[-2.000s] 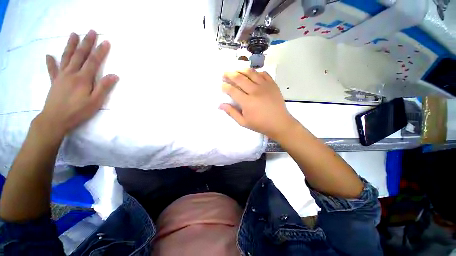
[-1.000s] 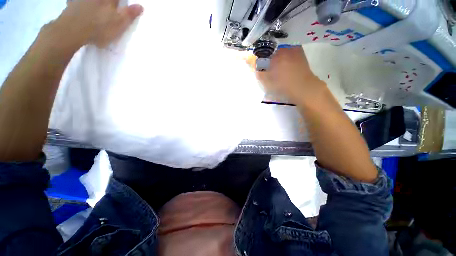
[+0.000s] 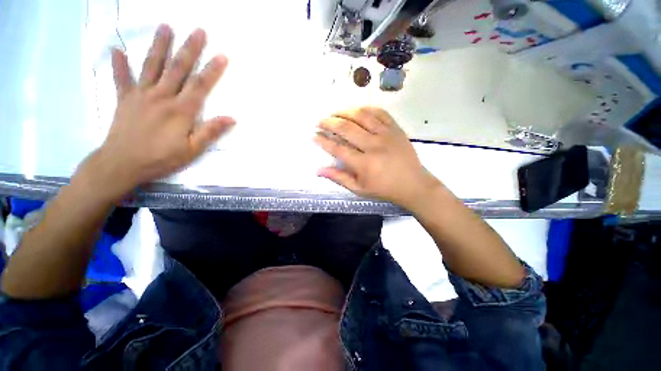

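A white fabric panel [image 3: 268, 80] lies on the machine table; glare hides most of its edges. My left hand [image 3: 163, 112] lies palm down on the white surface at the left, fingers spread. My right hand [image 3: 377, 152] lies palm down near the table's front, below the needle area, fingers slightly bent and close together. Neither hand visibly grips anything. The presser foot and needle bar [image 3: 348, 32] show above and between the hands, beside the dark tension dial [image 3: 395, 53]. Whether the fabric is under the foot cannot be told.
The white machine head [image 3: 536, 36] is at the upper right. A black smartphone [image 3: 554, 178] lies at the right of the table, beside brown tape [image 3: 625, 181]. A measuring tape [image 3: 268, 201] runs along the front edge. Blue bins [image 3: 105, 261] and white pieces [image 3: 427, 250] show below.
The fabric that hung over the front edge has moved up onto the table, uncovering the measuring tape. My left hand has come back down, and my right hand has moved back from beside the dial.
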